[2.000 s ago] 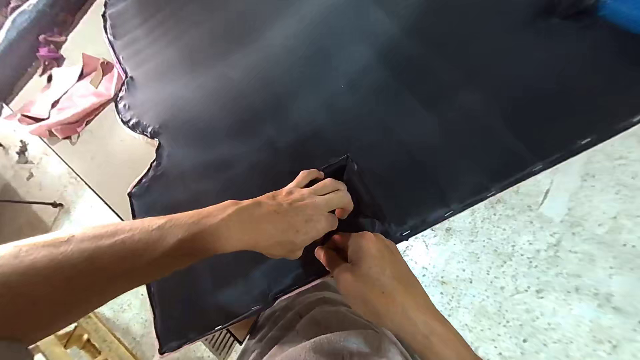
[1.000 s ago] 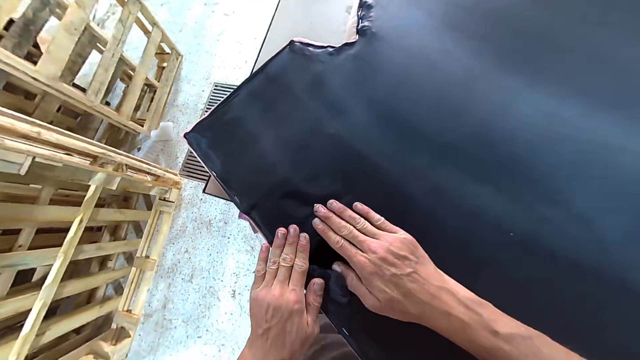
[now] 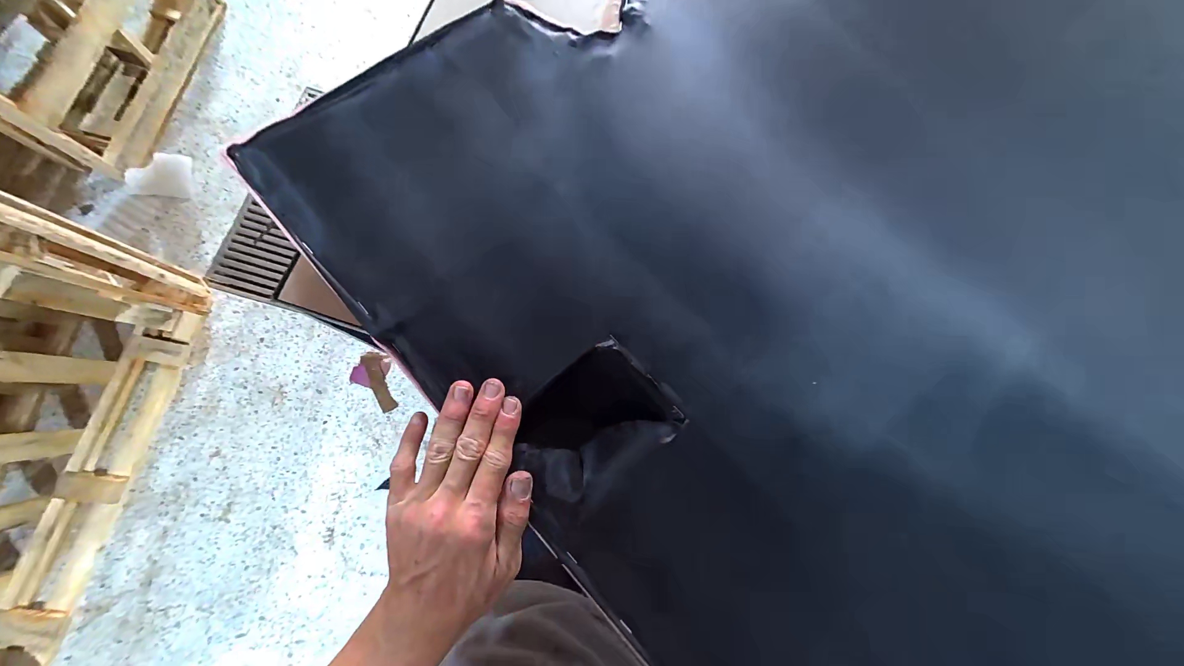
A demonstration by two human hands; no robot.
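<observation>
A large sheet of smooth black material [image 3: 786, 277] fills the middle and right of the view, with a thin pinkish edge along its left side. Near that edge is a dark four-sided opening or fold [image 3: 592, 398], with a loose wrinkled flap [image 3: 555, 472] just below it. My left hand [image 3: 458, 499] lies palm down over the edge, its fingertips beside the opening's left side; it holds nothing and its fingers are slightly spread. My right hand is not in view.
Wooden pallets or crates [image 3: 102, 370] stand on the left on a speckled floor [image 3: 268, 444]. Beneath the sheet's left edge a slatted grate [image 3: 254, 250] shows. Pink and brown scraps [image 3: 375, 377] lie on the floor. My clothed leg [image 3: 546, 624] is at the bottom.
My right hand, which lay flat on the black sheet beside the left one a second ago, has left the view. The dark opening it partly covered is now exposed.
</observation>
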